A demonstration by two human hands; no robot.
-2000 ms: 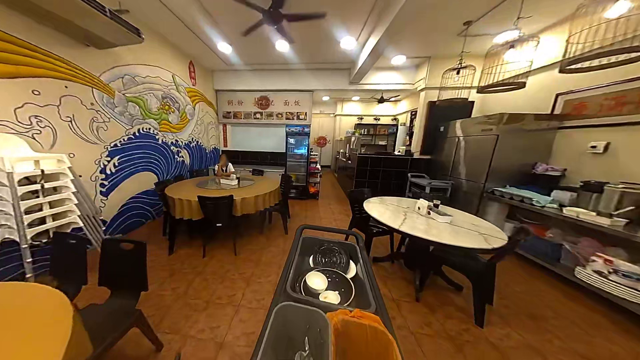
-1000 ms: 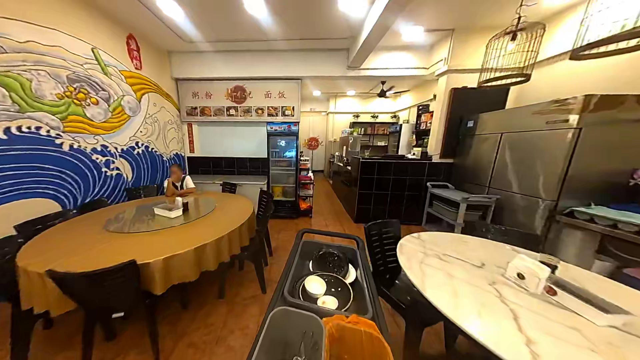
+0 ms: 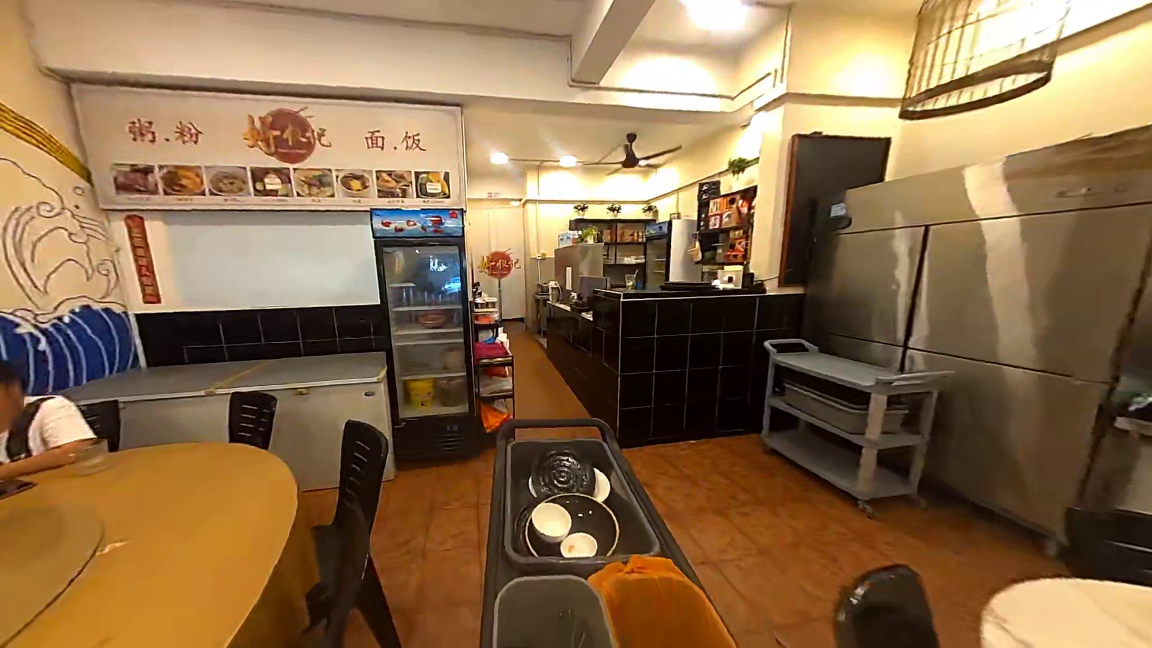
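Observation:
Neither of my hands shows in the head view. A black utility cart [image 3: 553,423] stands low in the middle, its far handle pointing up the aisle. On its top lies a dark grey bus tub [image 3: 621,481] with a black ridged dish [image 3: 562,473], a black round plate [image 3: 594,517] and white bowls, one of them [image 3: 551,522] on the black plate. Nearer to me sits a smaller grey tub [image 3: 551,612], cut by the bottom edge. An orange cloth [image 3: 661,605] lies to its right.
At left, a person [image 3: 54,432] sits at a round table with a yellow-brown cloth [image 3: 225,522]; a black chair [image 3: 355,522] stands near the aisle. Ahead are a glass-door fridge [image 3: 427,333] and a black tiled counter [image 3: 688,360]. A grey cart [image 3: 846,423] and steel refrigerator [image 3: 999,342] stand right.
The view has moved forward along the aisle with the black cart. The marble table at right has mostly passed out of view, and the fridge and counter are closer.

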